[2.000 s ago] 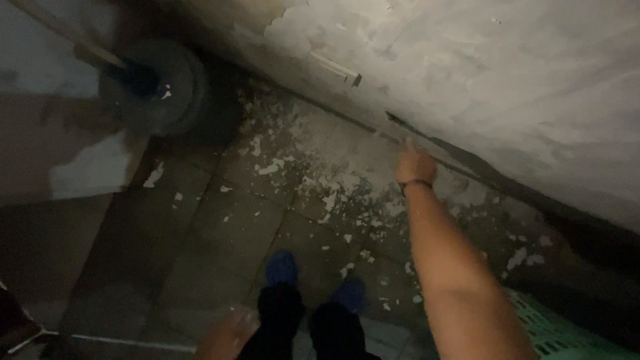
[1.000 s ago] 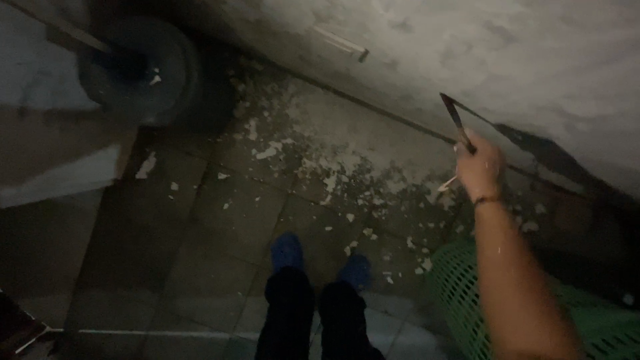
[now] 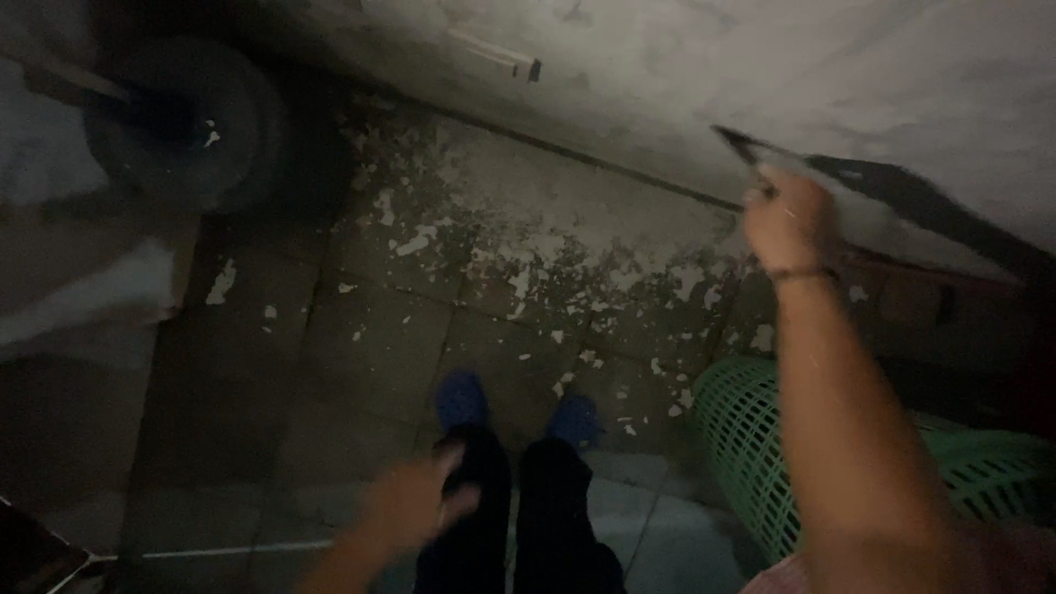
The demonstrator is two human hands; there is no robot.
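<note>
My right hand (image 3: 788, 216), with a dark band at its wrist, is closed around a dark, pointed scraping tool (image 3: 737, 147). The tool's tip lies at or near the grey-white wall (image 3: 833, 78); whether it touches cannot be told. A dark shadow spreads over the wall to the right of the hand. My left hand (image 3: 417, 499) is blurred, low in the view, in front of my dark trousers, with its fingers apart and nothing seen in it. Pale paint flakes (image 3: 520, 280) lie scattered on the tiled floor (image 3: 379, 355) along the foot of the wall.
A green perforated plastic basket (image 3: 742, 437) lies at the lower right, partly behind my right arm. At the upper left stands a dark round container (image 3: 239, 157) with a pole-like thing over it. A small fixture (image 3: 495, 51) shows on the wall. My blue shoes (image 3: 462, 400) are on the tiles.
My right hand has moved right along the wall from two seconds ago. It is higher than one second ago, against the wall. The left hand, out of view one second ago, shows again.
</note>
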